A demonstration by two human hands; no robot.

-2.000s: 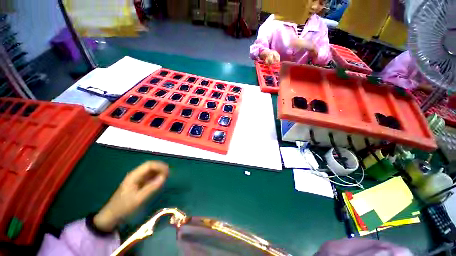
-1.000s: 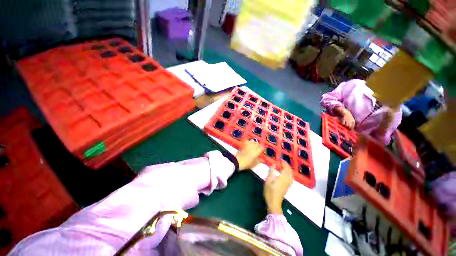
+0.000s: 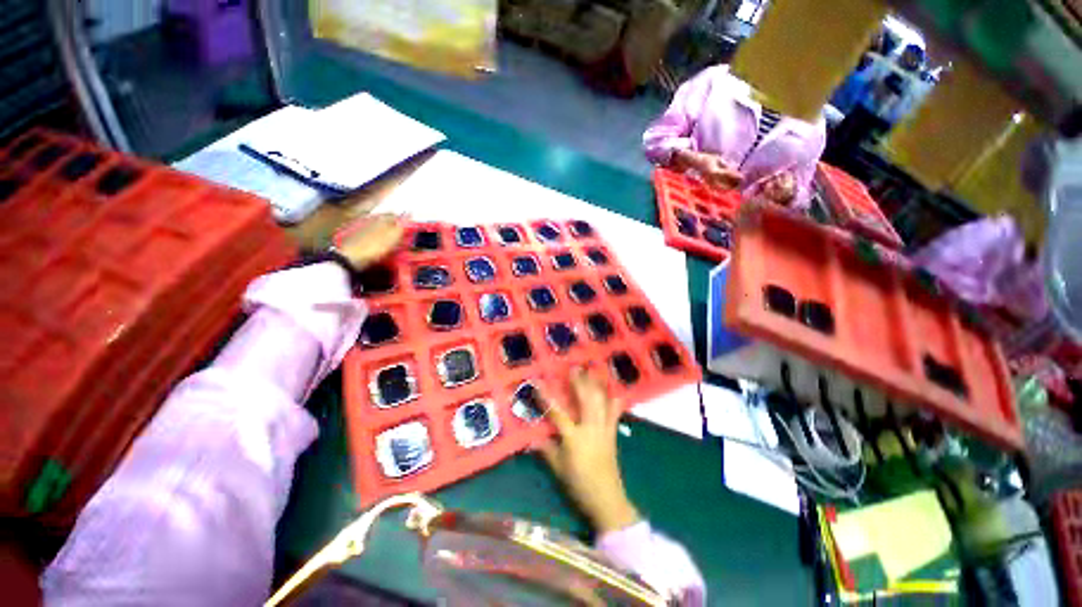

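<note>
A red compartment tray [image 3: 510,311] lies turned in front of me, holding many dark smartwatch bodies, one per pocket. Several near the front left look whitish and shiny. The tray overhangs the near edge of the white bench sheet [image 3: 457,178]; whether it is lifted is hard to tell. My left hand [image 3: 374,241] is curled on the tray's far left corner. My right hand [image 3: 590,445] holds the near right edge, fingers reaching over the rim beside the pockets; its thumb is not clear.
Stacked red trays [image 3: 142,320] stand at left. A clipboard with papers [image 3: 344,142] lies behind. A tilted red tray [image 3: 872,320] rests on a blue-sided box [image 3: 718,320] at right, near cables and yellow papers [image 3: 890,540]. A person in pink [image 3: 748,131] works across the bench. Glasses cover the bottom edge.
The tray has turned and come nearer to me, off part of the white sheet. My left hand has moved from its near side to its far left corner. The view has swung too.
</note>
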